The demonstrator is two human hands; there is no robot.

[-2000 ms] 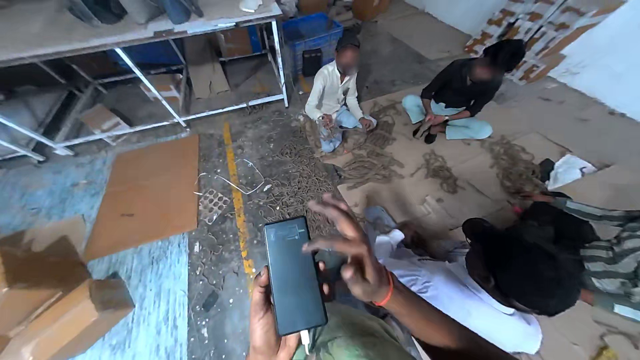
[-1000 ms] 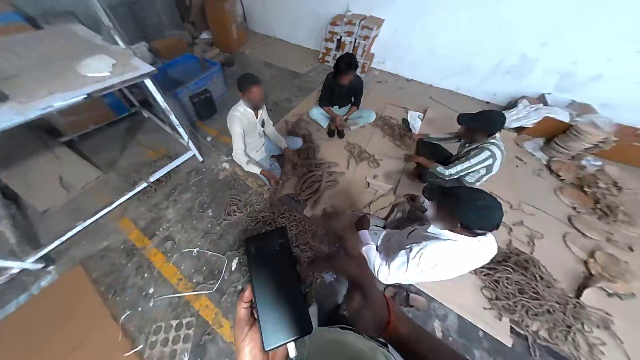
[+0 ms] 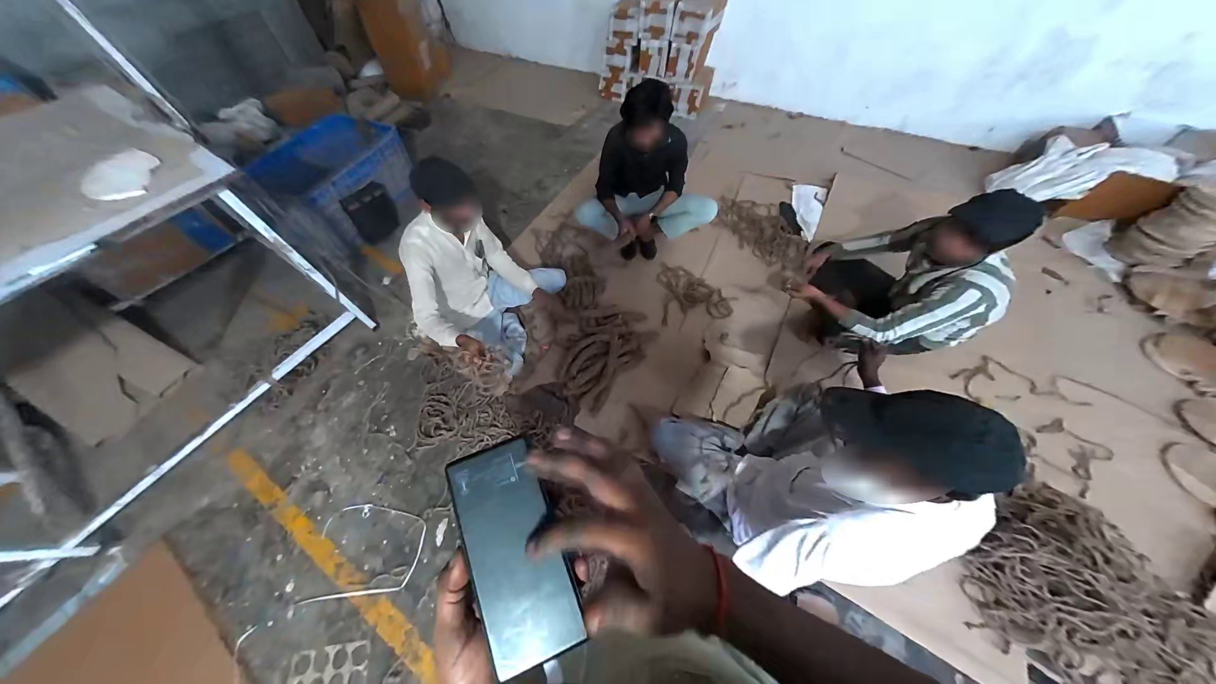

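Note:
A dark-edged smartphone (image 3: 518, 570) lies in my left hand (image 3: 461, 617), whose fingers wrap its lower edges; a white plug or cable shows at its bottom end. My right hand (image 3: 632, 541), with a red band at the wrist, is over the phone's right side, fingers spread and holding nothing. Whether a fingertip touches the screen cannot be told. Beyond the phone, brown rope-like strands (image 3: 465, 408) lie in a tangle on the floor, and thicker coils (image 3: 603, 356) lie just past them.
Several people sit on cardboard sheets (image 3: 874, 204) among rope piles (image 3: 1073, 579); one in a white top (image 3: 855, 541) is close on my right. A metal-framed table (image 3: 114, 223) and a blue crate (image 3: 328, 161) stand at left. Stacked cartons (image 3: 660, 47) stand by the wall.
The view has swung to the right, bringing the large rope pile and round coils into sight. The phone stays in my left hand, and my right hand remains close beside or over it.

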